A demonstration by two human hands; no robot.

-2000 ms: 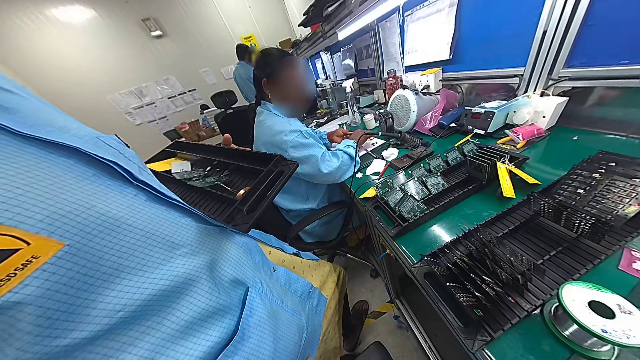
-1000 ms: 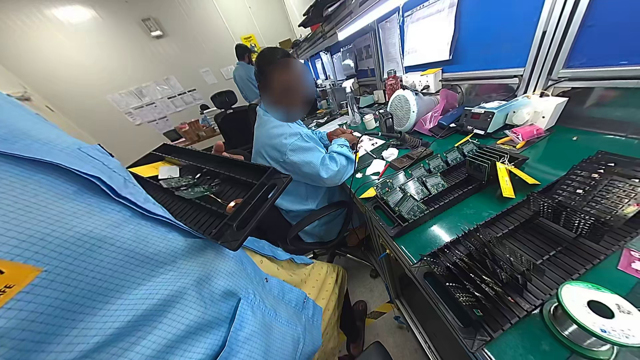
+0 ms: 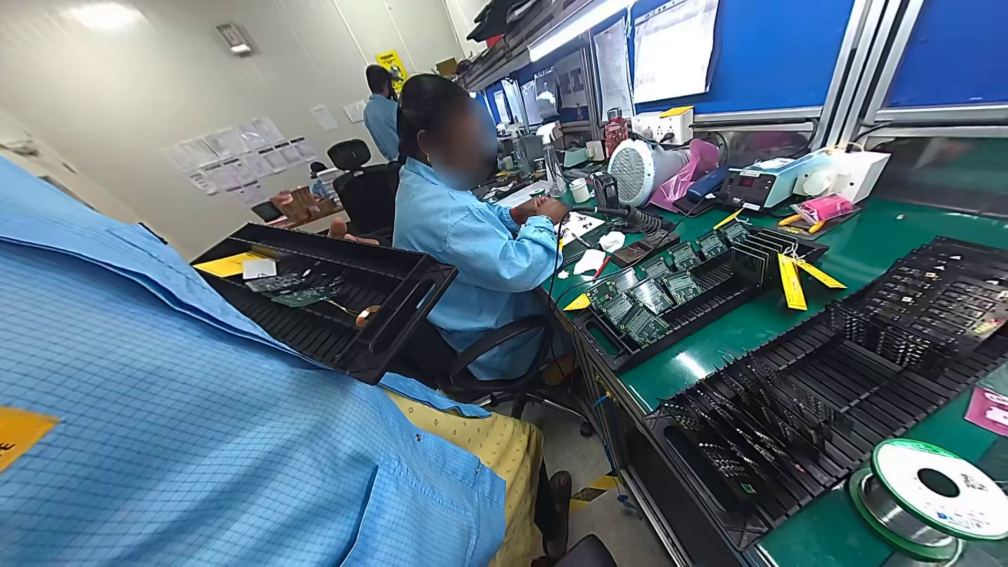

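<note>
Neither of my hands can be made out. A black slotted tray (image 3: 398, 315) is tilted in front of my blue smock, partly hidden by it. Inside lie green circuit boards (image 3: 303, 296), a yellow card (image 3: 228, 264), a small white piece (image 3: 260, 268) and a round copper-coloured part (image 3: 367, 316). Fingers (image 3: 340, 231) show just beyond the tray's far edge; whose they are, I cannot tell. On the green bench at right, a black rack (image 3: 709, 293) holds several circuit boards (image 3: 652, 296), and a larger black rack (image 3: 846, 386) holds upright dark boards.
A seated co-worker (image 3: 472, 236) in a blue smock has both hands near the bench. Another person (image 3: 381, 118) is farther back. A solder wire spool (image 3: 937, 488) stands at the near bench corner. Behind the racks are a soldering station (image 3: 760, 185) and a round white device (image 3: 642, 169). A black chair (image 3: 504, 370) is beside the bench.
The tray has shifted a little left and down since two seconds ago. The seated co-worker's hands have come close together over the bench.
</note>
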